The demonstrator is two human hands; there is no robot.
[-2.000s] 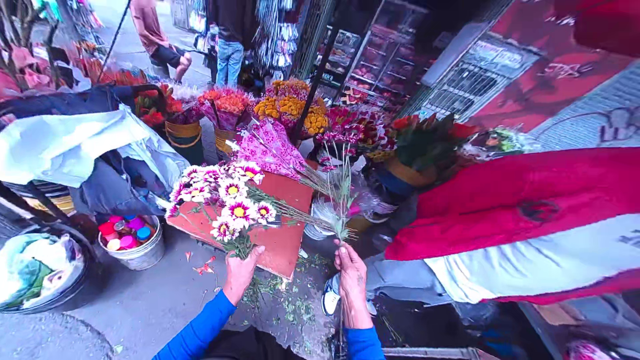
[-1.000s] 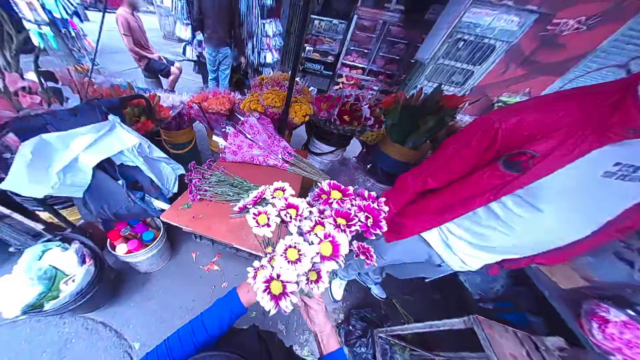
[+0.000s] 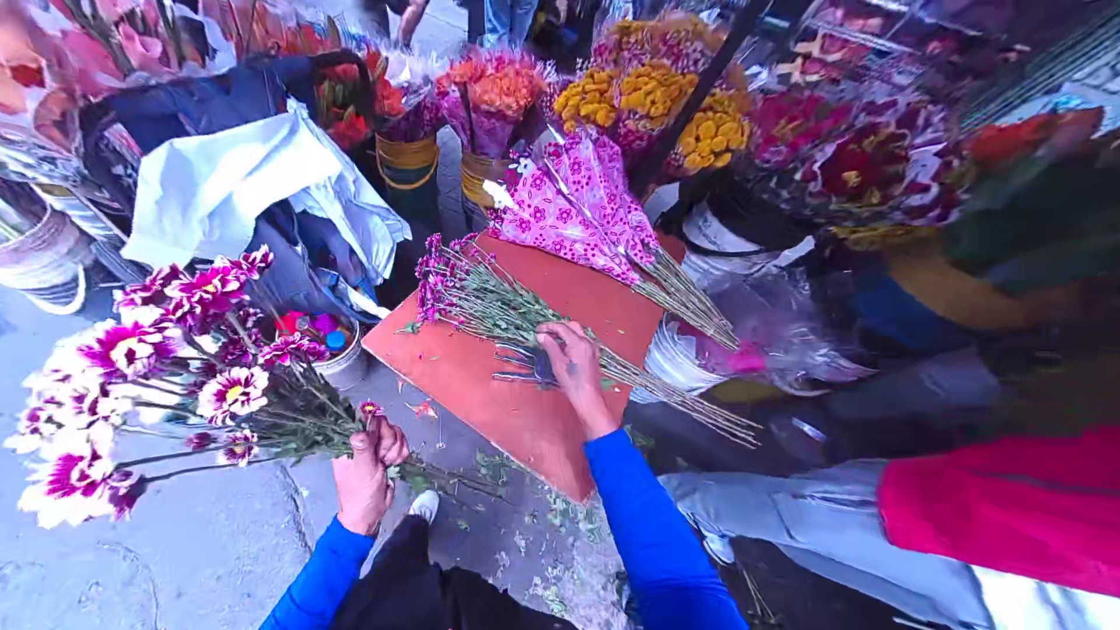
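Note:
My left hand grips the stems of a bunch of purple-and-white chrysanthemums, whose heads spread out to the left. On the reddish board lies a bundle of long-stemmed flowers with small purple heads. My right hand rests on or just over those stems; whether its fingers close on anything is unclear. Dark-handled scissors or a similar tool lie partly under that hand. Flowers in pink patterned wrapping occupy the board's far edge, stems toward the right.
Buckets of orange flowers and yellow flowers stand behind the board. White paper drapes over dark cloth at left, near a bucket with colourful caps. A person in a red top is close at right. Leaf scraps litter the ground.
The chrysanthemum bunch has moved from in front of me to the left, in my left hand. My right hand has left it and reached over the board. The view has tilted down and closer.

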